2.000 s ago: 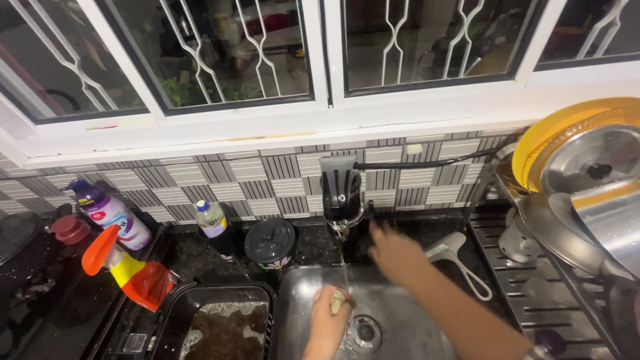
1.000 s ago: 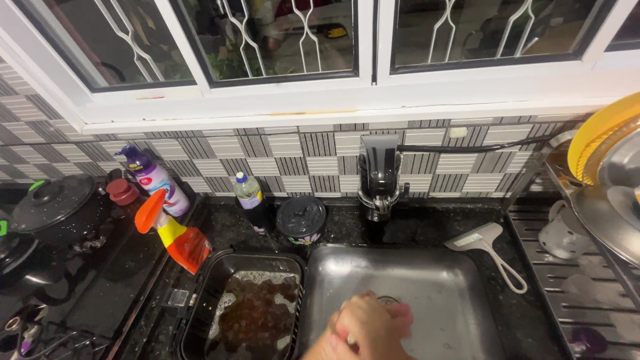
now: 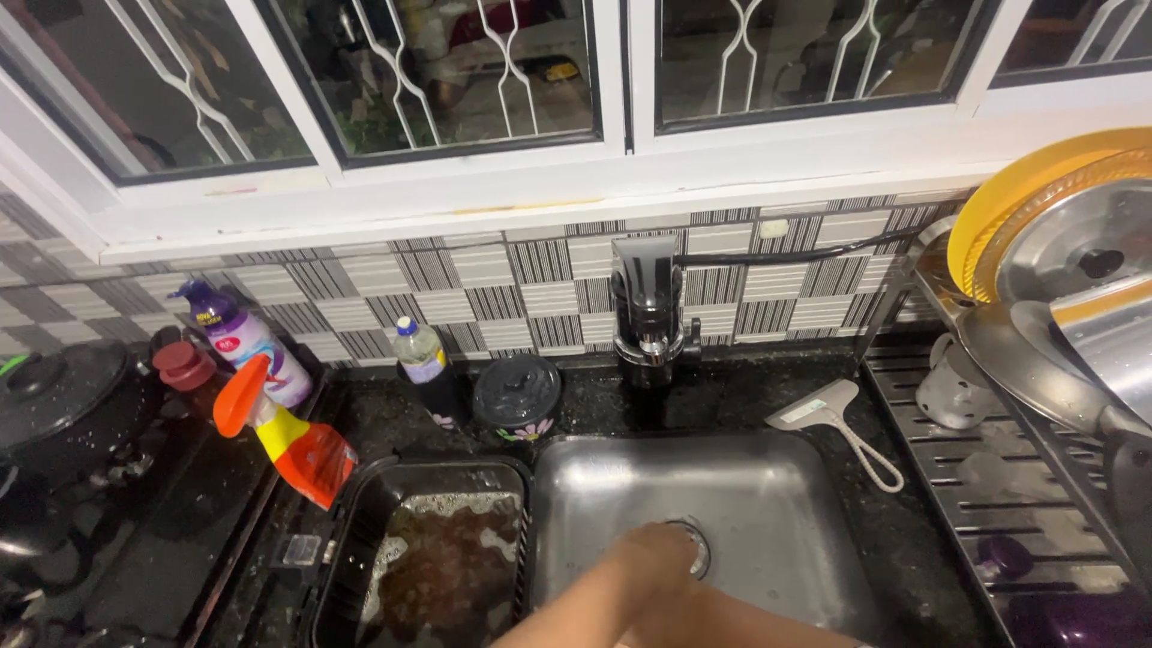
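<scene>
Both of my hands are together low over the stainless steel sink point(image 3: 765, 486), beside the drain point(image 3: 697, 549). My left hand point(image 3: 652, 553) lies on top, blurred, its fingers pointing toward the drain. My right hand point(image 3: 670, 607) is mostly hidden beneath and behind it, with its forearm coming from the lower right. Whether anything is between the hands cannot be seen. The black faucet point(image 3: 648, 315) stands behind the sink. Left of the sink sits a black basin point(image 3: 526, 540) holding brown, foamy water point(image 3: 450, 567).
An orange spray bottle point(image 3: 310, 454), a purple-capped bottle point(image 3: 256, 346), a small dish-soap bottle point(image 3: 421, 351) and a black lidded container point(image 3: 517, 396) stand left. A squeegee point(image 3: 832, 418) lies right, near the dish rack point(image 3: 972, 504). A black pot point(image 3: 67, 396) sits far left.
Two seconds ago my right hand was near the faucet and my left over the sink; now both are together over the sink. The view has shifted.
</scene>
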